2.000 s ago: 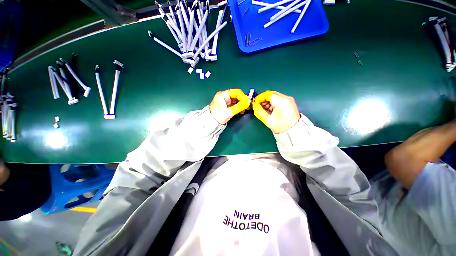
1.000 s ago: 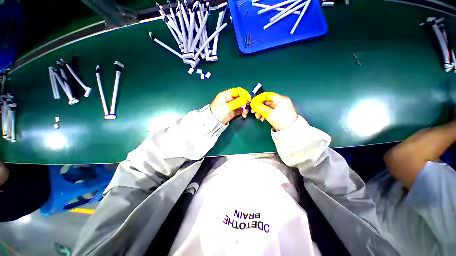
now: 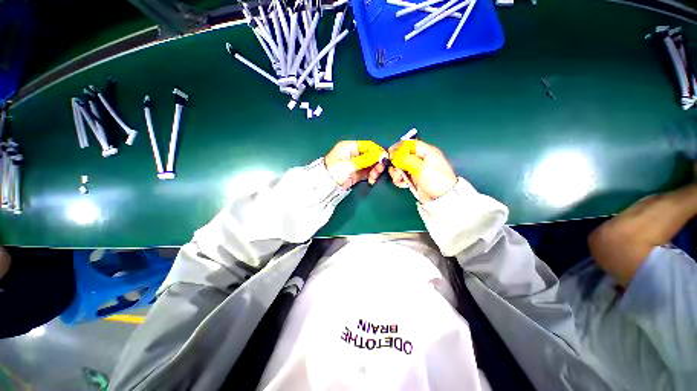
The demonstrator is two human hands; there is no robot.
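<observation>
My left hand (image 3: pixel 354 163) and my right hand (image 3: pixel 422 168) meet over the green bench, yellow finger cots on thumbs and fingers. Their fingertips pinch a small dark part between them, seemingly the wire end of a cable harness. A short white piece of the cable harness (image 3: pixel 409 134) sticks up above my right fingers, tilted to the right. The rest of it is hidden by the fingers. Loose white connector housings (image 3: pixel 309 110) lie left of and beyond my hands.
A large fan of harness bundles (image 3: pixel 293 53) lies beyond, left of the blue parts tray (image 3: pixel 428 64) holding white cables. Smaller groups lie left (image 3: pixel 166 137) and far right (image 3: pixel 676 65). Thin dark wires (image 3: pixel 548 89) lie at right. Another person's arm (image 3: pixel 649 229) rests at the right edge.
The white end has moved from upright between the hands to tilted right above my right fingers. My hands parted slightly, then came back together at the fingertips.
</observation>
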